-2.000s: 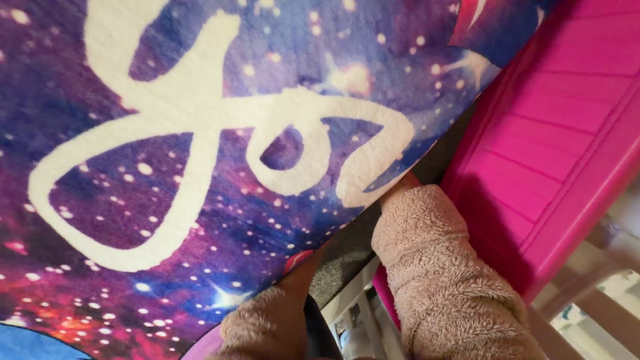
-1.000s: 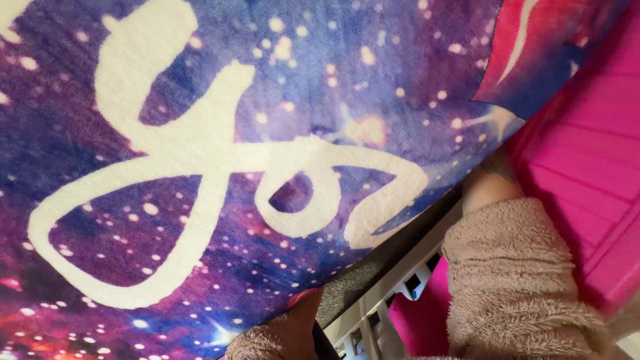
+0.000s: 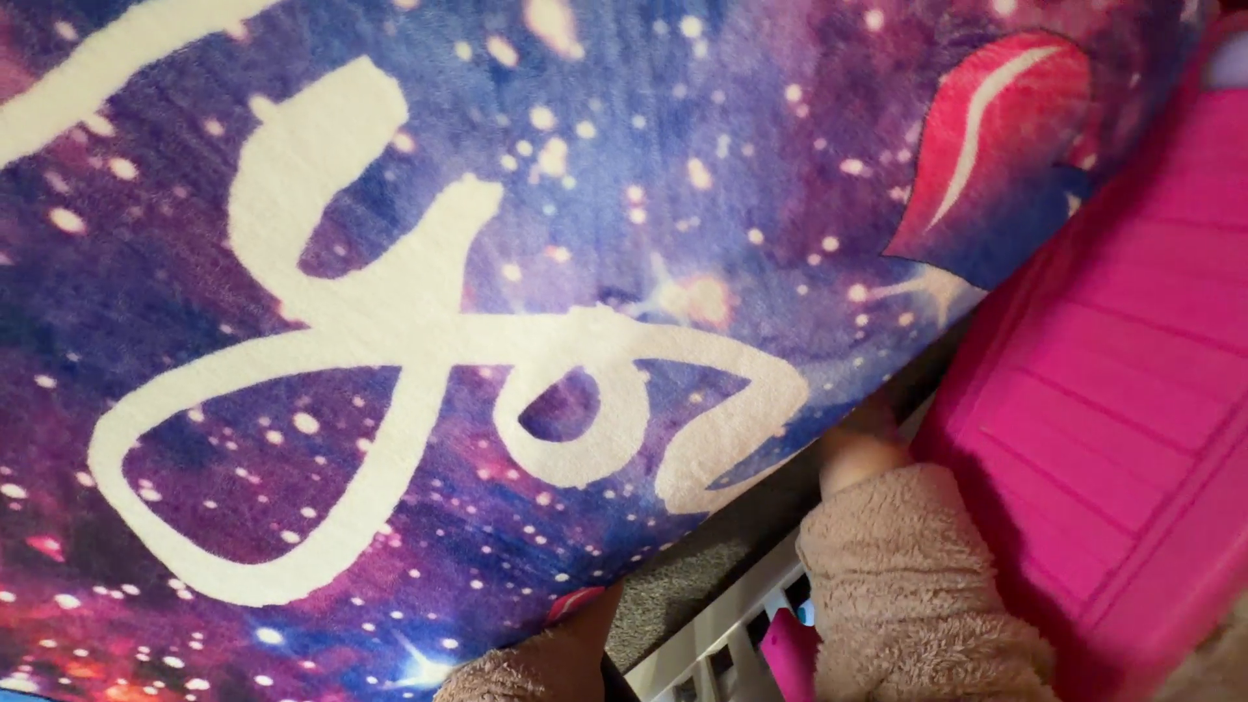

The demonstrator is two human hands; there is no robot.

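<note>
A plush blanket with a purple and blue galaxy print, large cream lettering and a red-and-blue shape fills most of the head view. My right hand, below a rolled-up tan fleece sleeve, reaches to the blanket's lower right edge; its fingers are hidden. My left hand is at the lower edge near the bottom centre, its fingers hidden under or behind the fabric. Whether either hand grips the blanket cannot be told.
A bright pink ridged plastic panel stands along the right side, close to my right arm. Between my arms are a white slatted plastic piece, a smaller pink item and grey carpet.
More of the blanket's red-and-blue shape shows at the upper right than two seconds ago. My right hand has moved along the blanket's edge, first up and right, then back down and left.
</note>
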